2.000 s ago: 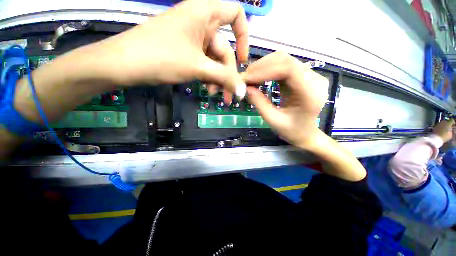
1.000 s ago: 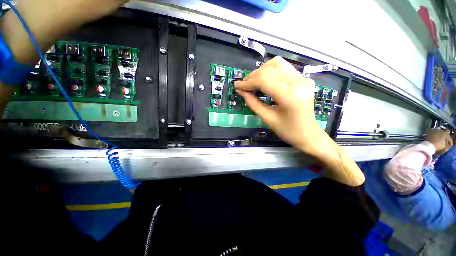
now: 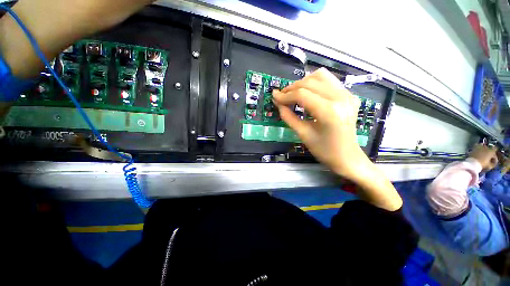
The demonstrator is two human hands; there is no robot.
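Observation:
My right hand (image 3: 321, 114) is over the right PCB panel (image 3: 268, 133), with thumb and index fingertips together at the second board from its left end. Whatever is between the fingertips is too small to tell. The panel lies in a black pallet (image 3: 237, 120) and its middle is hidden by the hand. My left hand reaches past the top left edge; only the wrist and lower part (image 3: 84, 25) show, and its fingers are out of the picture. A second PCB panel (image 3: 112, 120) with fitted components lies in the left pallet (image 3: 179, 109).
A blue parts bin (image 3: 305, 4) is cut off at the top edge. The aluminium rail (image 3: 223, 181) runs along the near side, with a coiled blue cord (image 3: 134, 187) over it. Another person's sleeve (image 3: 456, 187) and hand are at the right, below another blue bin (image 3: 486, 95).
Since two seconds ago, my left hand has left my right hand and moved to the upper left. Over the last second the pallets shifted slightly right in view, and my right hand stayed at the board.

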